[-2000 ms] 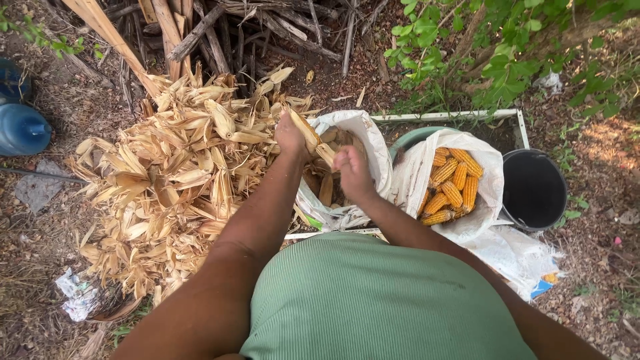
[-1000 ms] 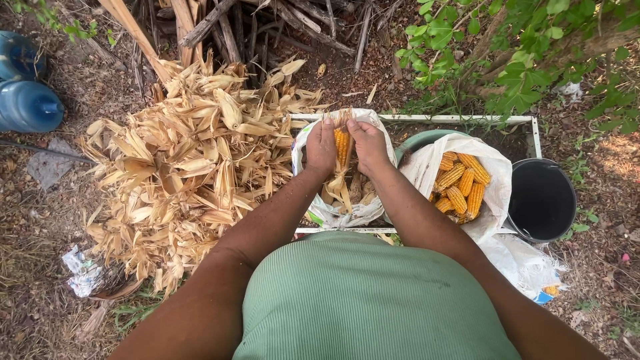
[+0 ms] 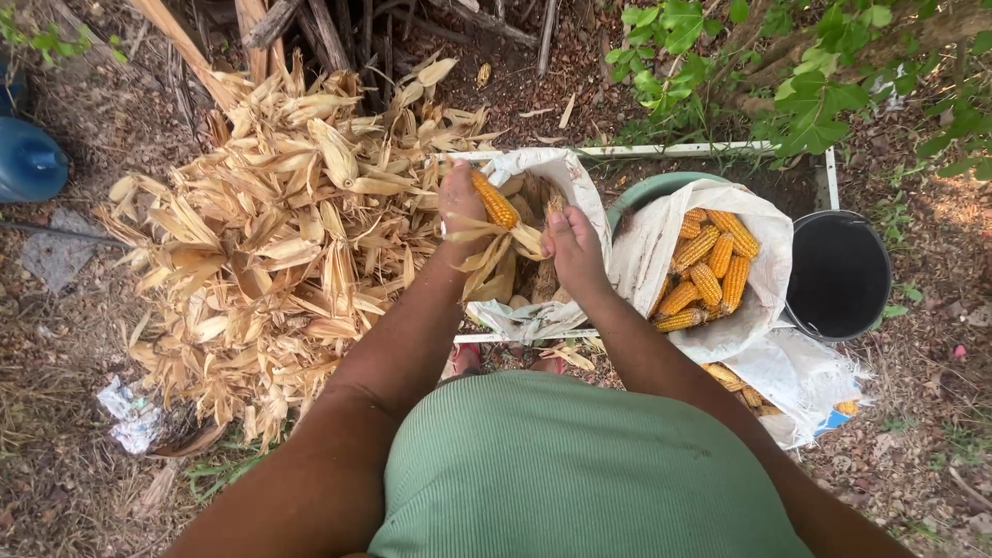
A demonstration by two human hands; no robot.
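Observation:
An orange corn cob (image 3: 494, 201) with peeled-back dry husk leaves (image 3: 496, 260) hanging from its base lies above the left white woven sack (image 3: 580, 186). My left hand (image 3: 463, 198) grips the cob near its upper end. My right hand (image 3: 573, 248) is closed on husk at the cob's base end, over the sack's right side. Unhusked ears show inside this sack, partly hidden by the hands. Beside it on the right, a second white sack (image 3: 763, 225) holds several bare orange cobs (image 3: 707, 280).
A large heap of dry husks (image 3: 271, 256) spreads at left. A white metal frame (image 3: 659, 149) surrounds the sacks. A green tub (image 3: 647, 194) and a black bucket (image 3: 837, 275) stand at right, with another sack (image 3: 790, 380) below. Blue jugs (image 3: 29, 160) lie far left; leafy branches overhang upper right.
One second ago both hands were together at the top of the partly husked cob. Now my right hand is lower and farther right, on the husk, and the leaves hang off the cob's base.

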